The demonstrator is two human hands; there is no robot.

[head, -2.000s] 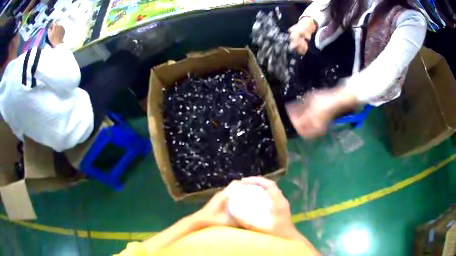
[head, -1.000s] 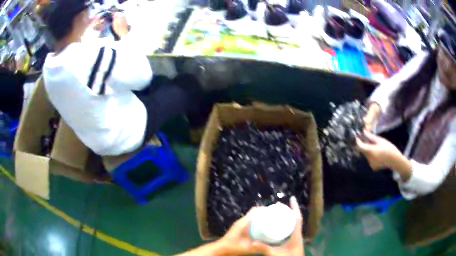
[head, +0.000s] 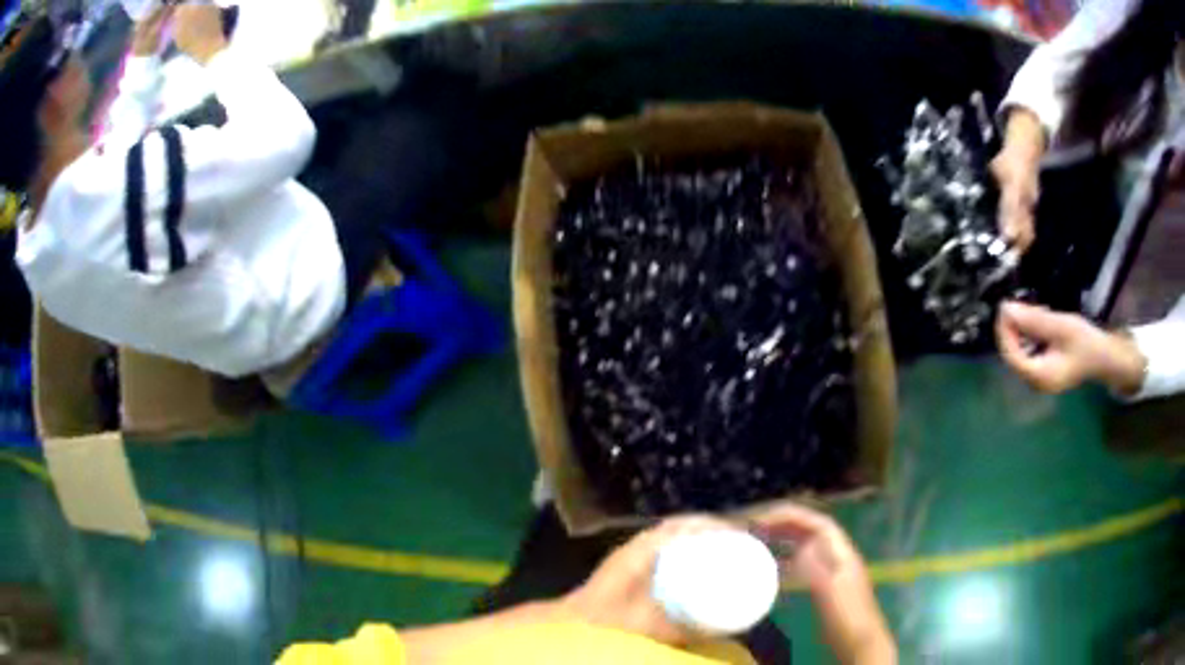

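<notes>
A white round part [head: 715, 579], smooth and palm-sized, is at the bottom centre in front of my yellow sleeve. My left hand [head: 629, 574] holds it from the left and below. My right hand [head: 821, 556] is just right of it, fingers curled and slightly apart from it, with nothing seen in it. Beyond my hands stands a large open brown carton [head: 535, 312] full of black cable pigtails [head: 702, 325] with shiny ends. Some of my left fingers are hidden.
A person in white [head: 221, 247] sits at the left by a blue stool [head: 390, 344] and an open carton [head: 98, 481]. At the right, another person's hands [head: 1053, 348] are at a bunch of shiny-ended cables [head: 942, 214]. The green floor has a yellow line [head: 390, 561].
The view has tipped downward since a second ago. My right hand has come away from the white part, which stays in my left hand and now appears below the carton's near edge.
</notes>
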